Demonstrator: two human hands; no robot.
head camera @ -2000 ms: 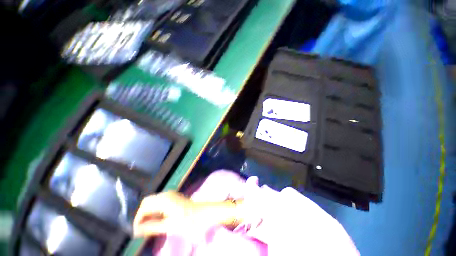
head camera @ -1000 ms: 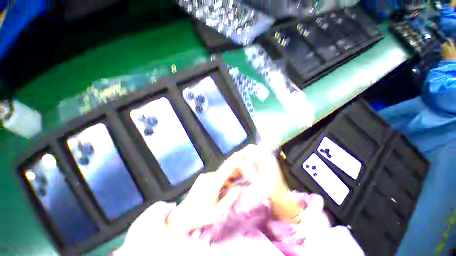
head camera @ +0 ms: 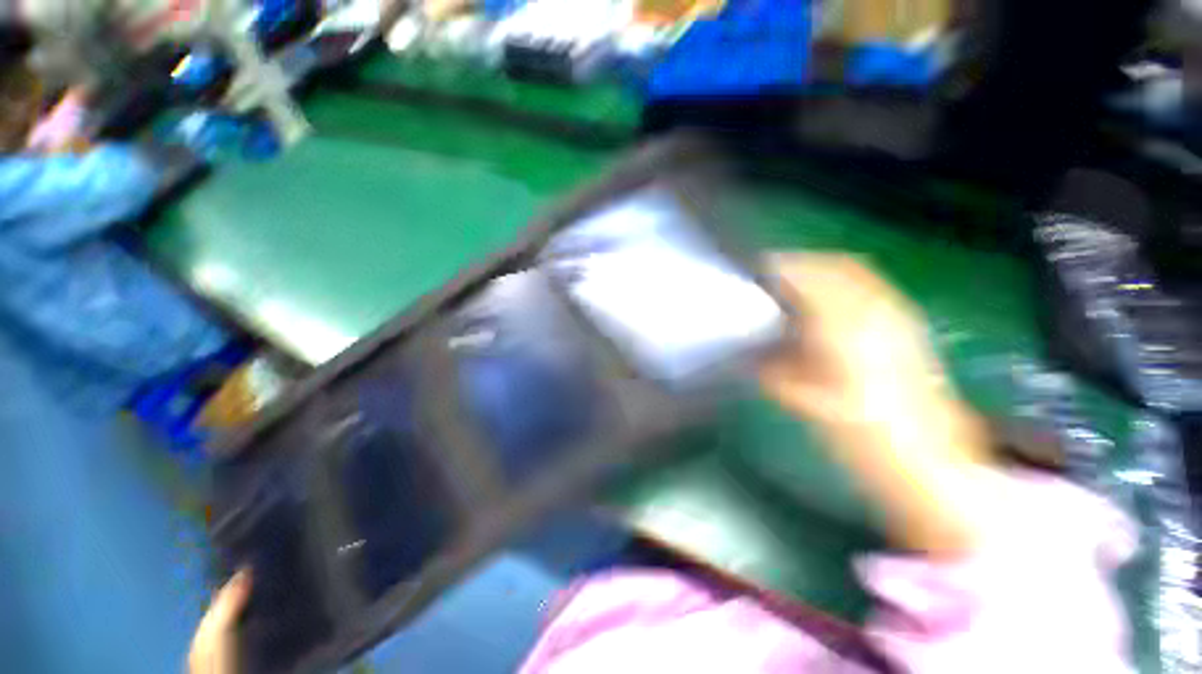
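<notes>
A black foam tray [head camera: 442, 316] is held up at a slant above the green bench, blurred by motion. It holds several phone back covers in a row. The cover at the upper right end [head camera: 666, 296] shines white, and the others look dark blue. My right hand [head camera: 857, 369] grips the tray's right end. My left hand [head camera: 222, 629] shows only in small part at the tray's lower left end, its fingers against the edge, the rest cut off or hidden.
The green bench [head camera: 382, 217] runs behind the tray. A person in a blue garment [head camera: 99, 263] is at the left. Blue bins [head camera: 732, 50] stand at the back. Shiny clear plastic [head camera: 1101, 263] lies at the right. Blue floor [head camera: 79, 527] shows at lower left.
The tray has left the bench and is now held up by both hands at its ends. The view has swung to another stretch of bench; the side tray with white covers is out of view.
</notes>
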